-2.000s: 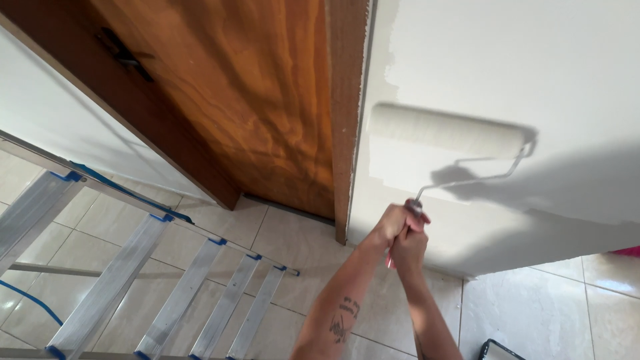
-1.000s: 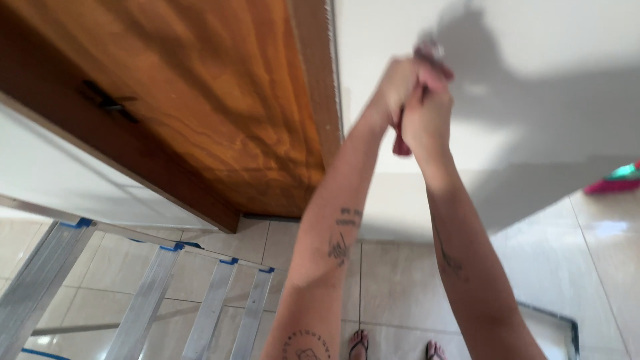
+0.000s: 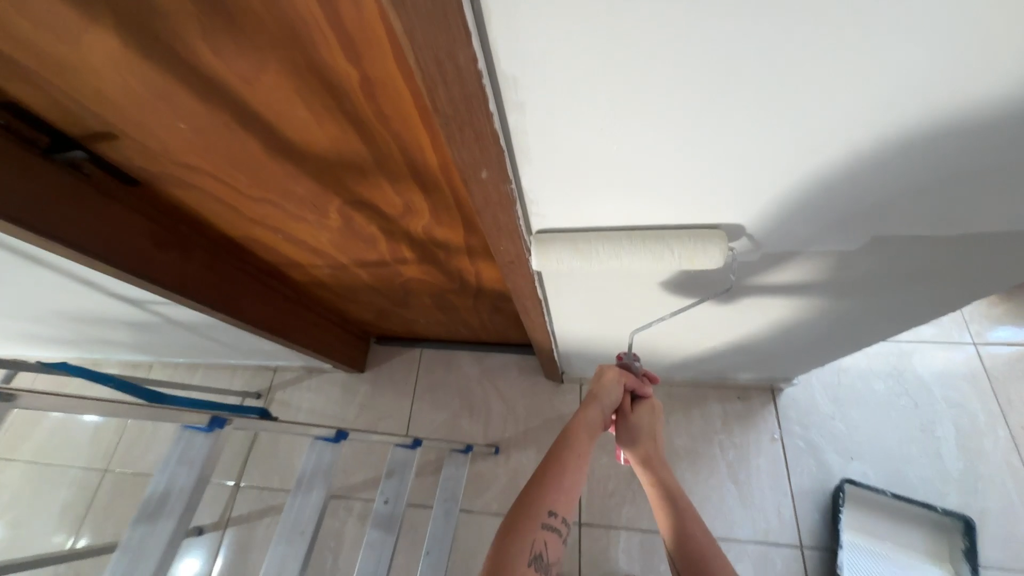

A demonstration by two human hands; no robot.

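Observation:
A paint roller [image 3: 632,250] with a cream-white sleeve lies against the white wall [image 3: 680,120], its left end touching or very close to the edge of the brown wooden door frame [image 3: 480,168]. From its right end a bent metal rod runs down to a reddish handle. My left hand [image 3: 612,394] and my right hand [image 3: 640,424] are both closed around that handle, one overlapping the other; the fingers partly hide it. Shadows of the roller and arms fall on the wall to the right.
An aluminium stepladder [image 3: 304,496] with blue plastic fittings stands at the lower left, beside a wooden door [image 3: 304,160] with a dark handle. A black-rimmed paint tray [image 3: 904,520] holding white paint sits on the tiled floor [image 3: 696,480] at the lower right.
The roller, out of view one second ago, is visible again, lower on the wall than two seconds ago and against the door frame. Both hands have come down with the handle.

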